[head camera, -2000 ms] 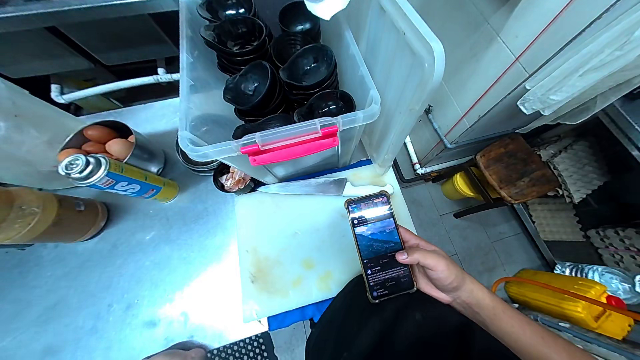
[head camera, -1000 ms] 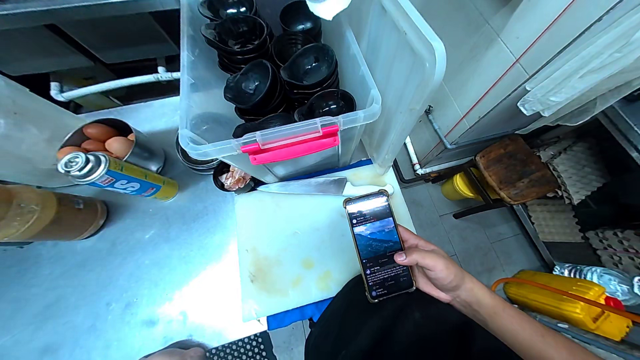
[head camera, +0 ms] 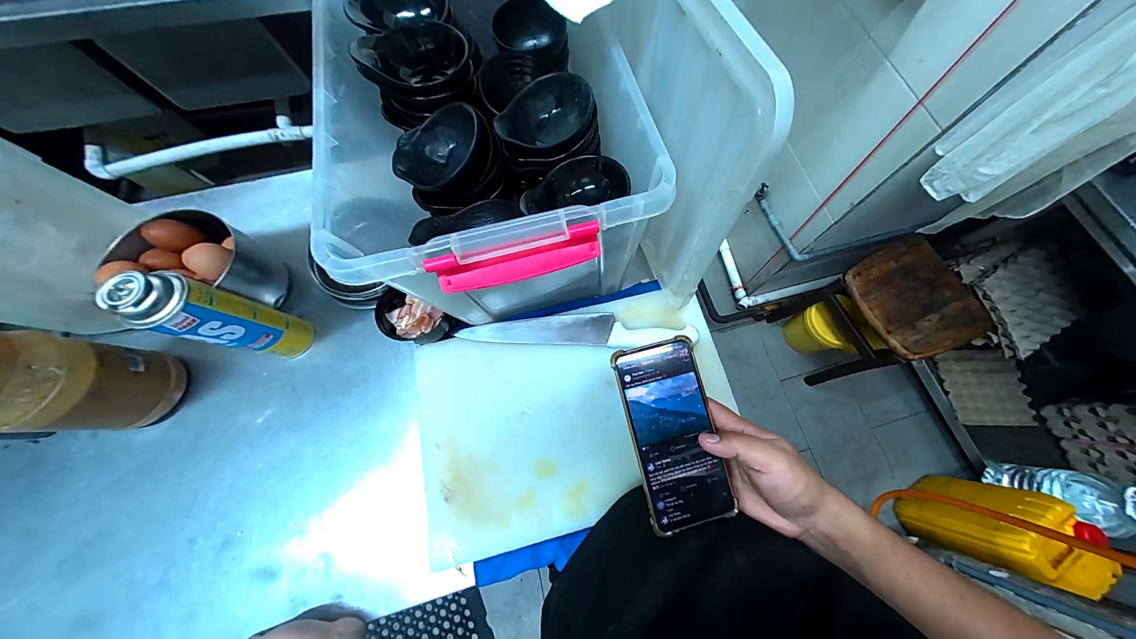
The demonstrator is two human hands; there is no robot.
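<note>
My right hand (head camera: 768, 466) grips a smartphone (head camera: 674, 435) in a clear-edged case, its screen lit and the thumb on the screen's right edge. The phone overlaps the right side of a stained white cutting board (head camera: 497, 453). Along the board's far edge lies a kitchen knife (head camera: 550, 330) with a white handle, its tip near a small black bowl (head camera: 413, 318) of pinkish food pieces. At the bottom edge of the view a bit of skin (head camera: 319, 627) shows, partly cut off; whether it is my left hand cannot be told.
Behind the board stands a clear plastic bin (head camera: 652, 191) of stacked black bowls, its lid hanging open. A metal pot (head camera: 257, 275) of eggs, a gas canister (head camera: 209, 315) and a jar (head camera: 98, 382) of brown contents are at the left. A wooden stool (head camera: 919, 297) stands right.
</note>
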